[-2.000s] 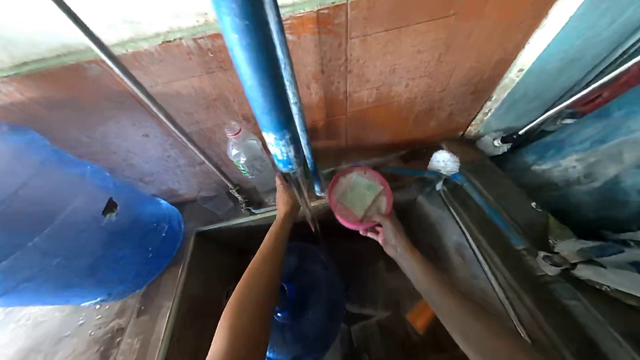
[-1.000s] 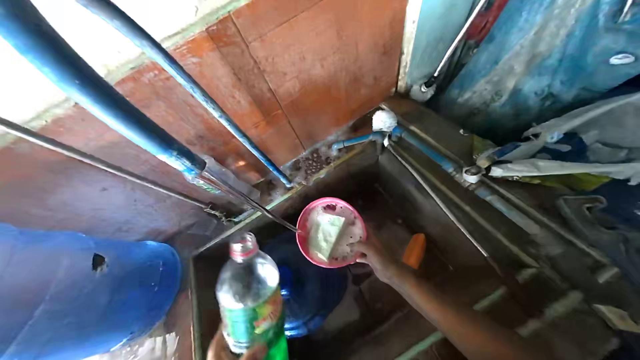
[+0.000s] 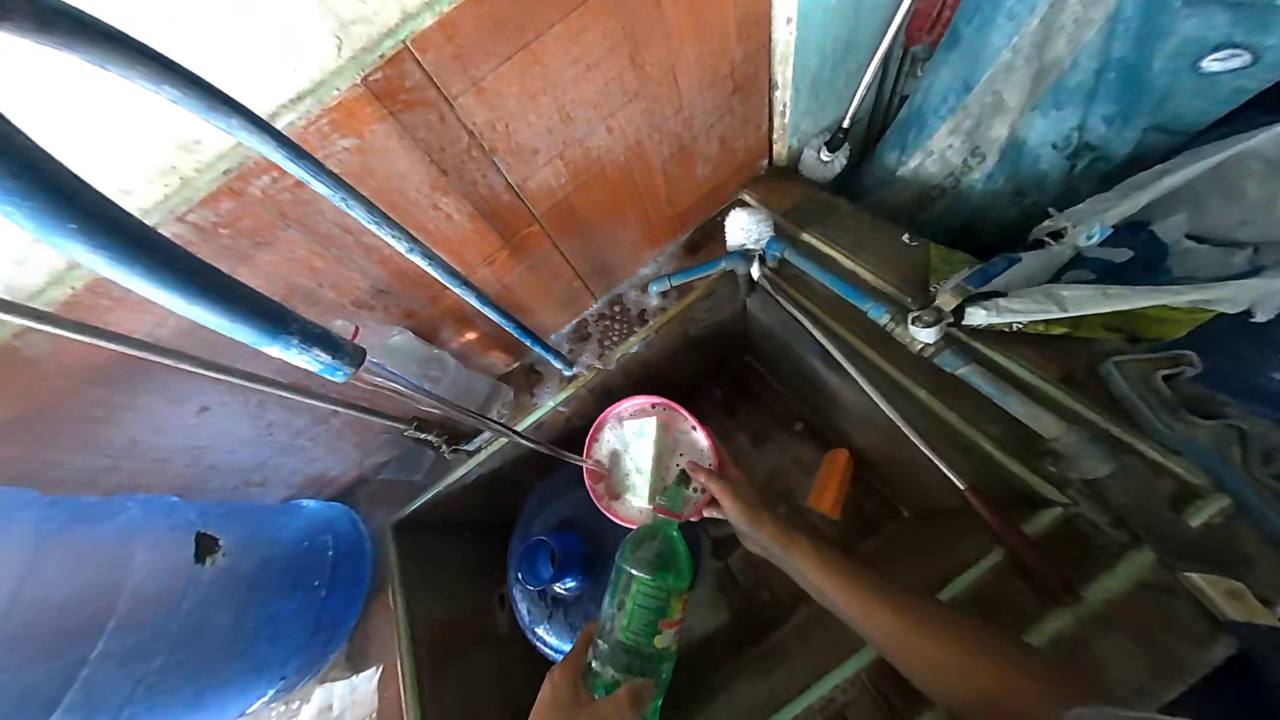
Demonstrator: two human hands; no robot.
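My left hand (image 3: 590,685) grips a green plastic bottle (image 3: 645,590) by its lower part. The bottle's neck reaches over the near rim of a pink round bowl (image 3: 590,440), which my right hand (image 3: 735,505) holds by its right edge. Inside the bowl are foamy liquid and a pale rectangular piece (image 3: 640,460), perhaps a sponge or soap. From the end of a thick blue pipe (image 3: 330,355), a thin stream of water runs down into the bowl. Below, a blue water jug (image 3: 560,600) lies in the basin, partly hidden by the bowl and bottle.
The dark basin (image 3: 405,620) has raised walls. An orange object (image 3: 830,483) lies on its floor. A clear plastic bottle (image 3: 425,365) rests on the ledge by the tiled wall. To the left lies a blue barrel (image 3: 270,600); blue piping (image 3: 840,285) and a white-headed brush (image 3: 748,228) are at right.
My left hand was by the thick pipe two seconds ago, then held the green bottle lower left of the bowl. The bottle has moved right, its neck now over the bowl.
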